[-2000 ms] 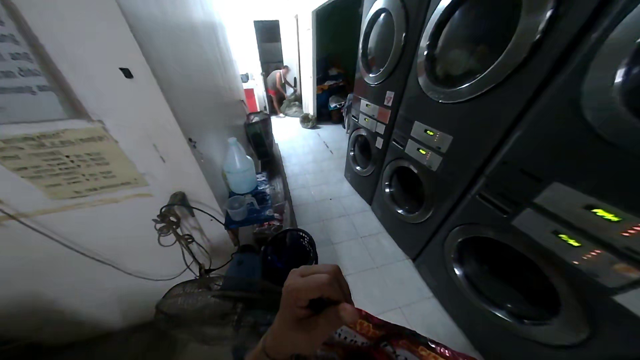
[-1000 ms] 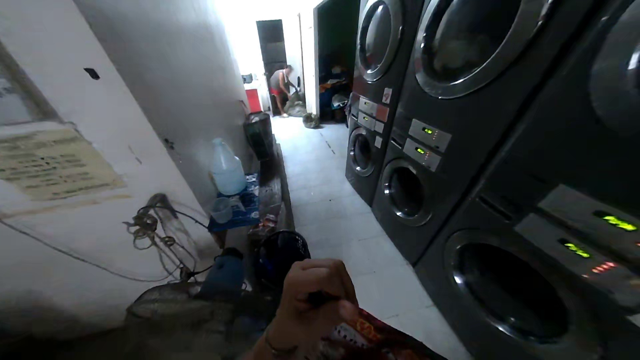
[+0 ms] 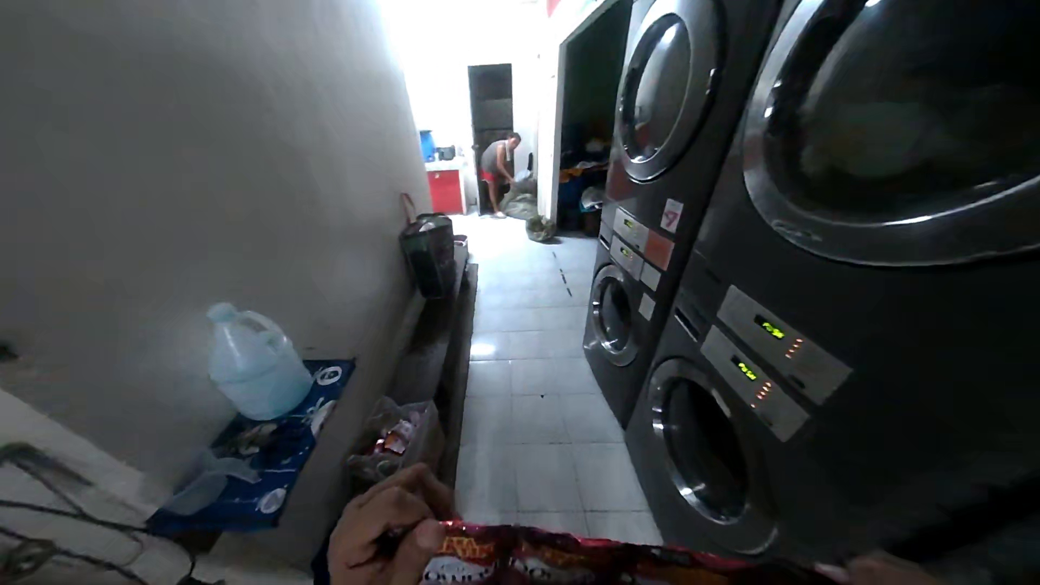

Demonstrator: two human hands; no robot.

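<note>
At the bottom centre, my left hand (image 3: 390, 524) pinches the left end of a strip of red printed sachets (image 3: 561, 556) between thumb and fingers. The strip stretches to the right along the lower edge of the view. Part of my right hand (image 3: 873, 569) shows blurred at the strip's far right end, mostly cut off by the frame. Left of my left hand, a translucent plastic jug (image 3: 258, 366) with pale blue liquid stands on a small table with a blue patterned cover (image 3: 296, 443). A clear plastic scoop (image 3: 199, 491) lies on its near part.
Stacked dark front-loading machines (image 3: 886, 341) line the right side. A tiled floor aisle (image 3: 540, 390) runs ahead. Along the left wall are a plastic container with packets (image 3: 402, 439), a low dark bench (image 3: 422, 349) and a black bin (image 3: 431, 256). A person (image 3: 496, 166) bends over a bag far back.
The red sachet strip now stretches across the bottom of the view, and part of my right hand has come into sight at its right end. The view has moved forward along the aisle.
</note>
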